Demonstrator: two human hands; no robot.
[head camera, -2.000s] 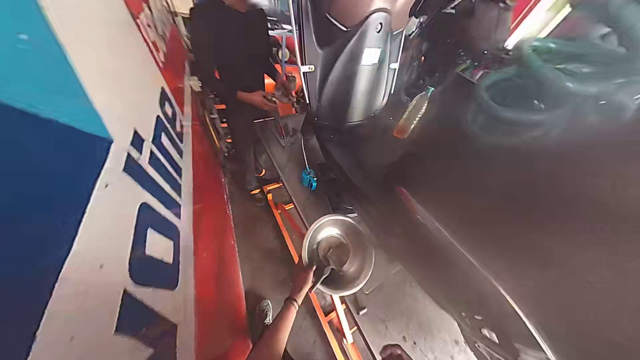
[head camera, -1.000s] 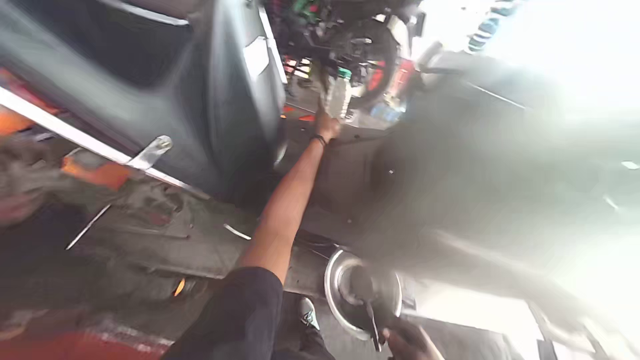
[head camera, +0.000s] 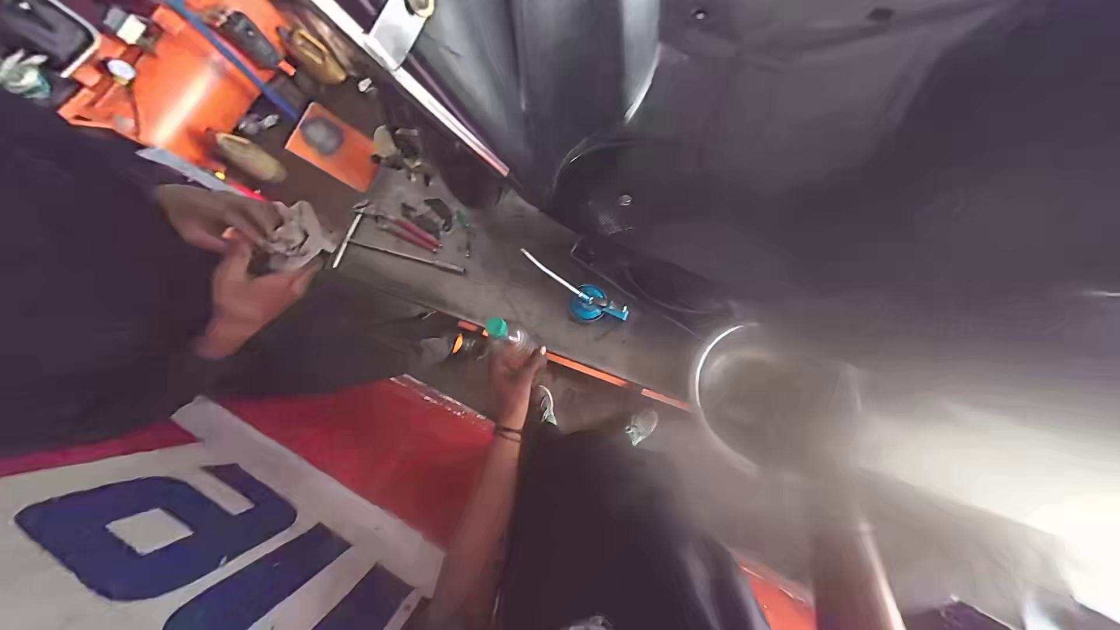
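Observation:
A clear plastic bottle with a green cap (head camera: 498, 328) is in my left hand (head camera: 516, 372), above the orange edge of a dark platform. My right hand (head camera: 827, 420), badly blurred, overlaps the right side of a round metal bowl (head camera: 698, 376); its fingers and the bowl's contents are too smeared to make out. Between my hands, on the platform, lies a blue round device (head camera: 590, 304) with a thin pale tube. Farther left on the platform lie a T-handle wrench (head camera: 402, 255), red-handled pliers (head camera: 411, 233) and other small parts.
At the left a person in dark clothes handles a crumpled pale cloth (head camera: 299, 236). Beyond are orange equipment (head camera: 188, 87) and an orange plate (head camera: 332, 147). Dark vehicle bodywork (head camera: 787, 175) overhangs the platform. A red and white lettered panel (head camera: 350, 437) is at lower left.
The view has swung strongly. My left hand, earlier reaching out with the bottle beyond the dark bodywork, is now back near my feet, still holding it.

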